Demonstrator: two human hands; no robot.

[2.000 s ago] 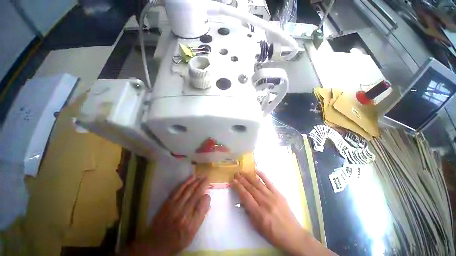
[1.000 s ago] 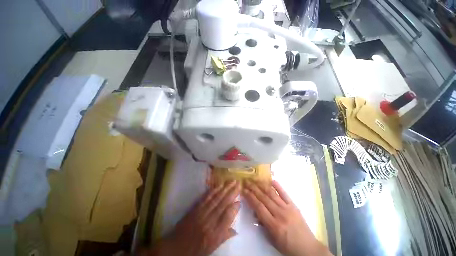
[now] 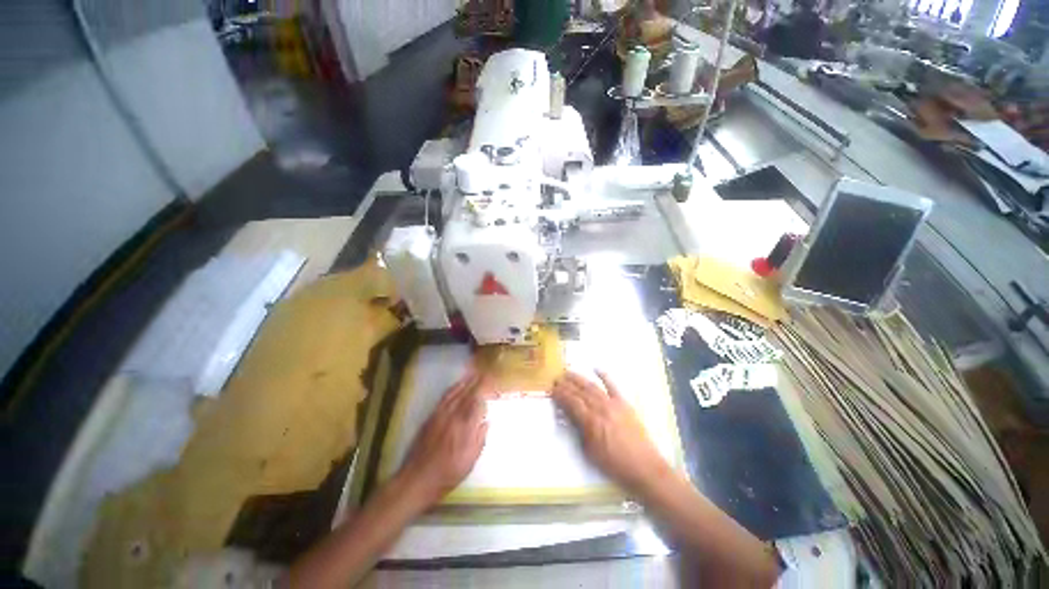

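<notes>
A tan panel (image 3: 520, 366) lies flat on the white template (image 3: 527, 443), partly under the head of the white sewing machine (image 3: 491, 270). My left hand (image 3: 451, 435) lies flat with its fingertips at the panel's near left edge. My right hand (image 3: 604, 423) lies flat with its fingertips at the near right edge. Both hands press on the panel and template without grasping. A red outline shows along the panel's near edge. The needle area is hidden under the head, and a label there is too small to tell.
Finished tan panels (image 3: 265, 403) heap on the left beside white sheets (image 3: 247, 316). On the right are white labels (image 3: 736, 377), a small tan stack (image 3: 730, 290), a red-and-black spool (image 3: 778, 253), a tilted screen (image 3: 860, 247) and long strips (image 3: 886, 426). Thread cones (image 3: 682, 71) stand behind.
The view has pulled back and tilted up, showing more of the floor behind. My hands have moved slightly apart, to the panel's near corners. The panel stays under the machine head.
</notes>
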